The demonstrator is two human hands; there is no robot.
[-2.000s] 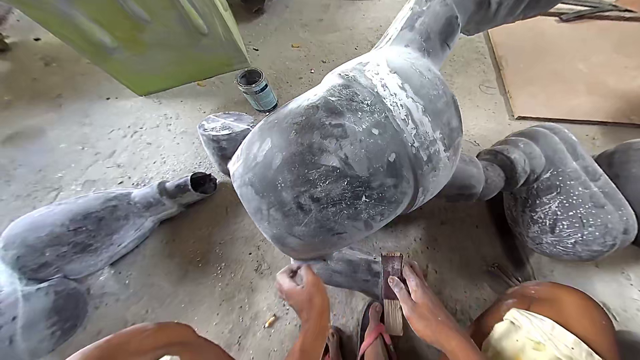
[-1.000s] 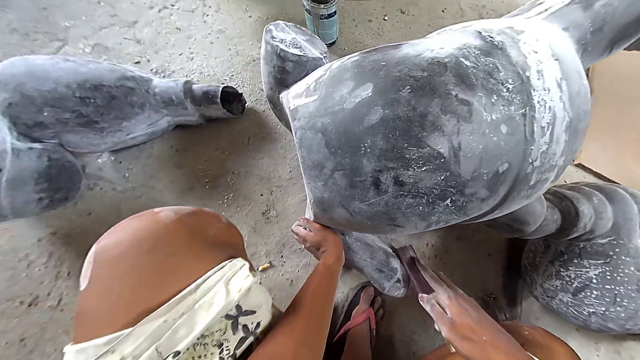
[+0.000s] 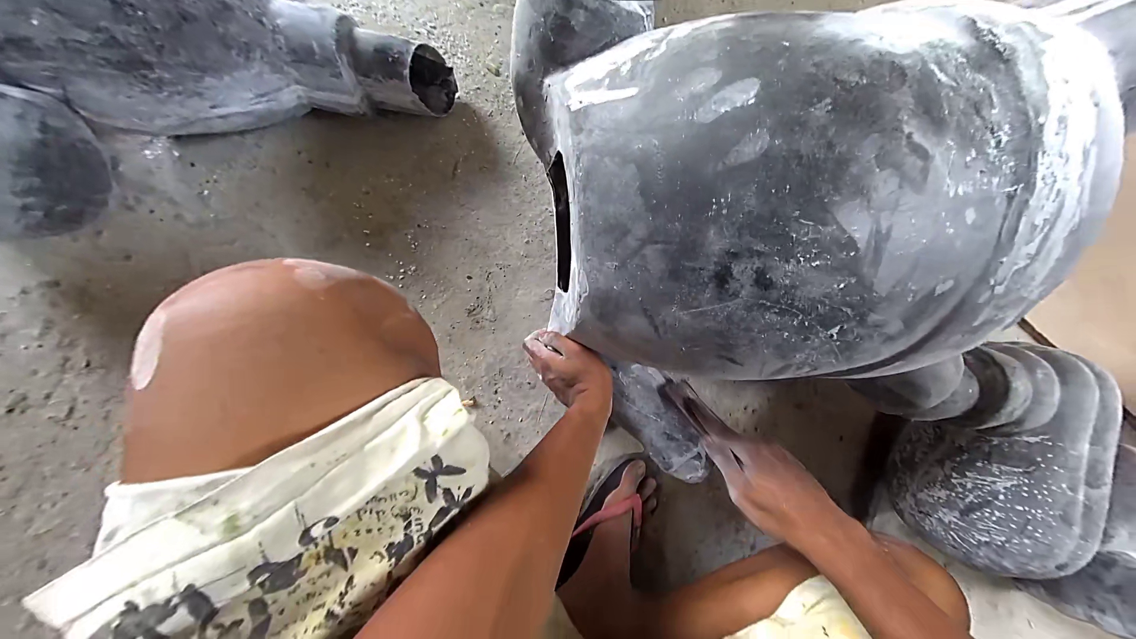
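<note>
A large grey hollow molded body piece (image 3: 799,195), dusted white, fills the upper right; a dark slot shows at its left edge. My left hand (image 3: 572,366) grips the lower left corner of this piece, fingers curled on its rim. Below it juts a smaller grey limb-like part (image 3: 661,422). Against that part's right side, my right hand (image 3: 754,466) holds a flat dark sanding block (image 3: 692,406), seen edge-on and partly covered by the fingers.
A grey hollow piece with an open end (image 3: 328,71) lies upper left on the concrete floor (image 3: 355,186). A ridged grey foot-like piece (image 3: 1003,461) is at right, near a tan board (image 3: 1096,293). My sandalled foot (image 3: 621,501) is below the limb-like part.
The view has shifted and come closer. My right hand's block, upright beside the limb-like part two seconds ago, is now tilted against it. My left hand stays at the body piece's lower corner.
</note>
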